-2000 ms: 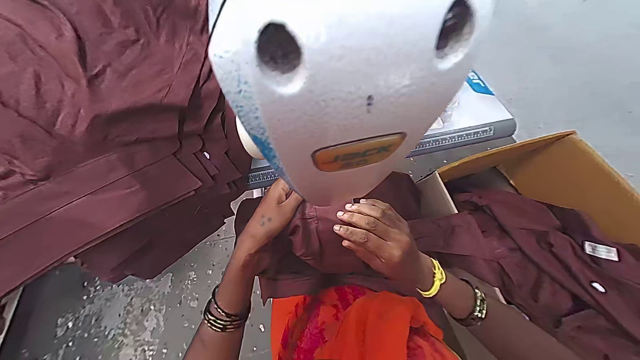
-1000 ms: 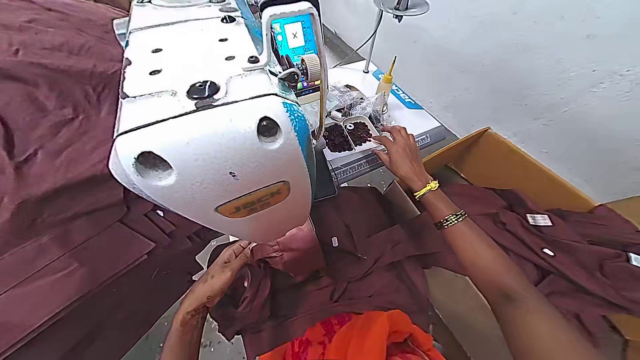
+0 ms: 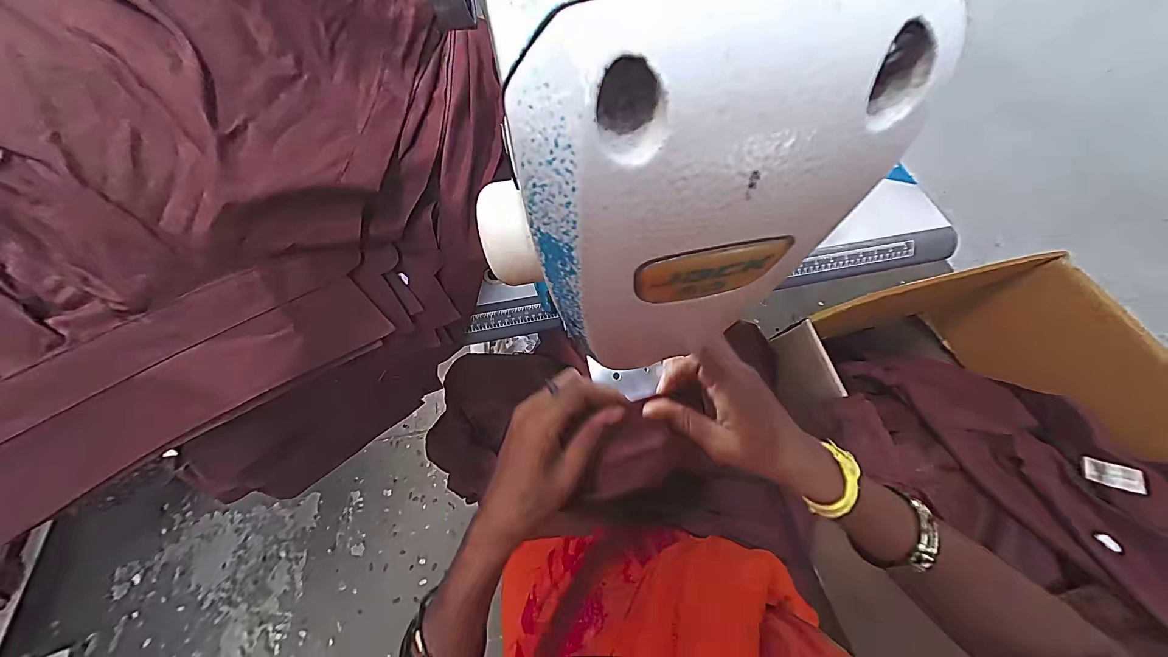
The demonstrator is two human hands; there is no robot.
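Observation:
Just below the white head of a Jack sewing machine (image 3: 712,182), both hands are on a maroon garment (image 3: 630,456). My left hand (image 3: 557,438) pinches the cloth's edge between thumb and fingers. Close by on the right, my right hand (image 3: 730,411) has its thumb and index finger at the same edge; whether anything small sits between them cannot be made out. A metal plate of the machine (image 3: 625,379) shows between the hands. The needle area is hidden behind the machine head.
Maroon garments (image 3: 182,182) lie piled on the left. At right a cardboard box (image 3: 1049,338) holds more maroon garments (image 3: 985,456), with a white label on one. A ruler strip (image 3: 853,260) runs along the table edge behind the machine. Speckled floor (image 3: 274,557) shows lower left.
My right hand has come back from the small tray of dark pieces beside the machine to the garment. The view has moved closer to the machine head.

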